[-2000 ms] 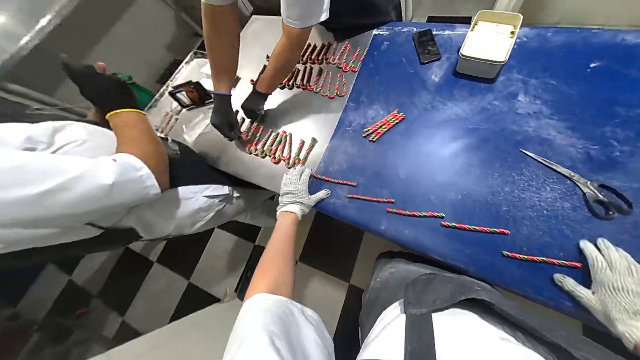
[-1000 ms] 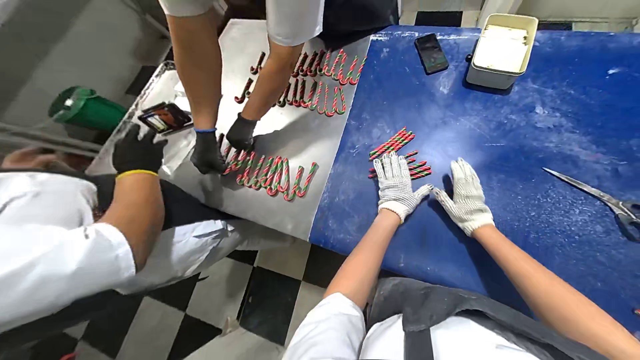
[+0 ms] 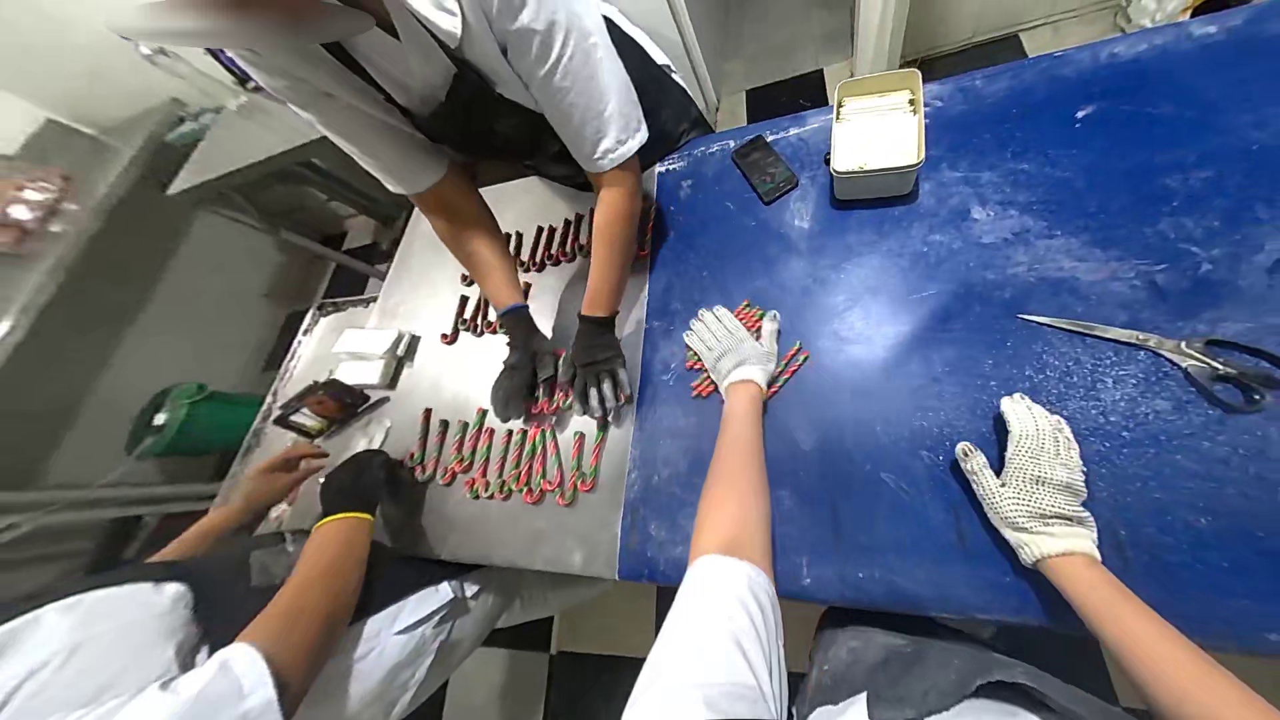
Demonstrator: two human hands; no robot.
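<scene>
My left hand (image 3: 732, 347), in a white dotted glove, lies palm down over a small pile of red, green and white striped candy sticks (image 3: 789, 368) on the blue table. Stick ends show around its fingers; whether the fingers grip any is hidden. My right hand (image 3: 1038, 482), gloved alike, rests on the table with thumb and fingers apart and nothing in it. Metal scissors (image 3: 1150, 345) lie beyond it to the right. On the metal table at left, striped candy canes (image 3: 535, 460) lie in rows, and a co-worker's black-gloved hands touch some of them.
A pale container (image 3: 877, 180) and a phone (image 3: 764, 169) stand and lie at the blue table's far side. A second co-worker's hands are at the lower left, near a dark packet (image 3: 322, 407) and white boxes (image 3: 368, 357). A green bin (image 3: 195, 420) stands beyond.
The row of separate sticks seen along my table edge at first is gone from there. My hands came together at the pile; since then my right hand has moved away to the right.
</scene>
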